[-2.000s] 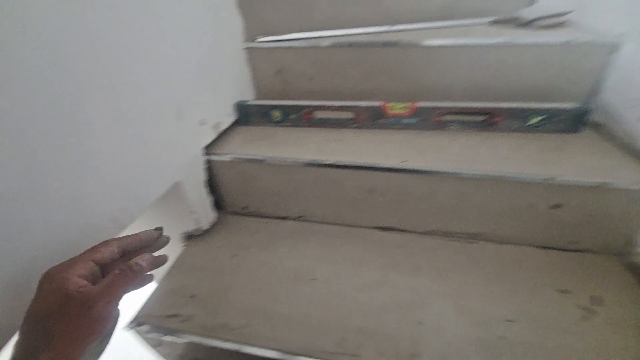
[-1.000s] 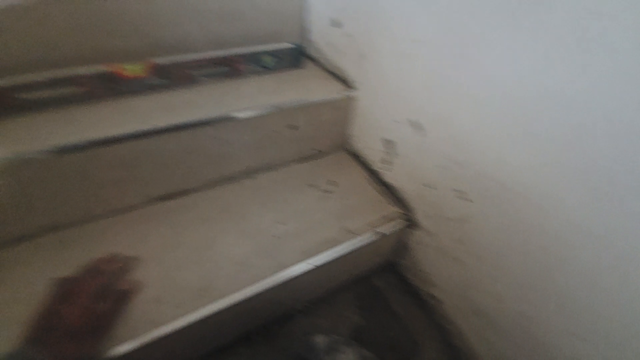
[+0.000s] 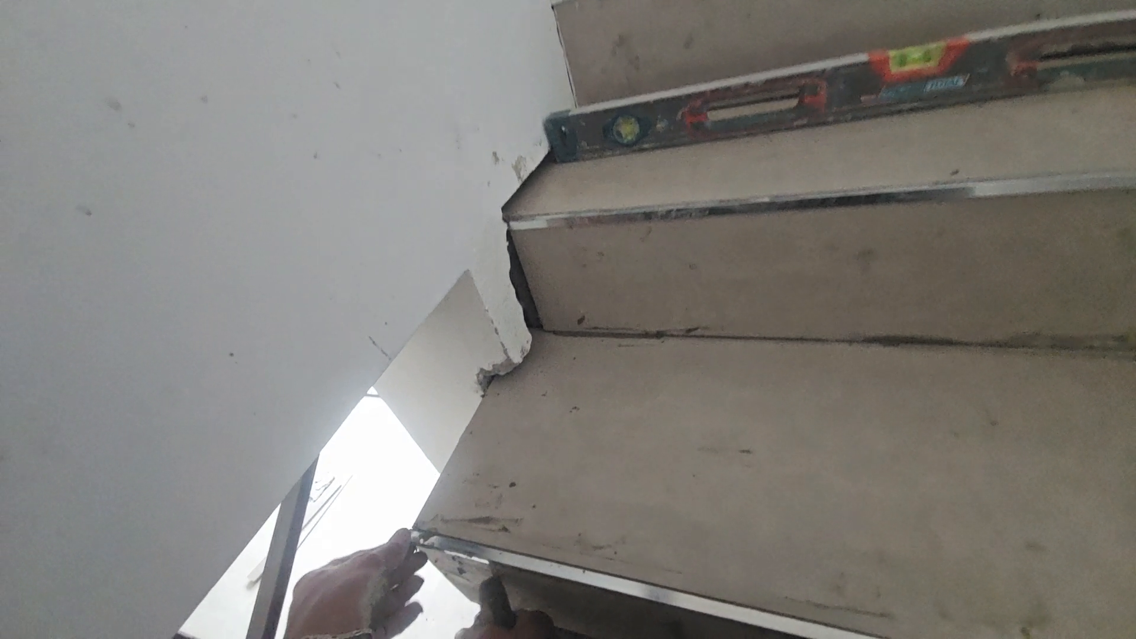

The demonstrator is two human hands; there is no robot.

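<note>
At the bottom, my left hand has its fingertips at the left end of the metal edge trim on the lower stair tread. Its fingers are a little apart, with no object seen between them. Just right of it, my right hand is partly cut off by the frame; one digit points up below the trim, and whether it touches is unclear. A spirit level with red-framed openings and yellow-green vials lies along the back of the tread above, its left end by the wall.
A white wall fills the left, with a broken plaster edge beside the stairs. A dark gap lies between that edge and the riser. Past the wall's slanted edge is a bright opening with a dark bar.
The view has swung from the stairs' right side to their left end. One blurred hand showed over the lower step a second ago; now both hands are at the trim's left end.
</note>
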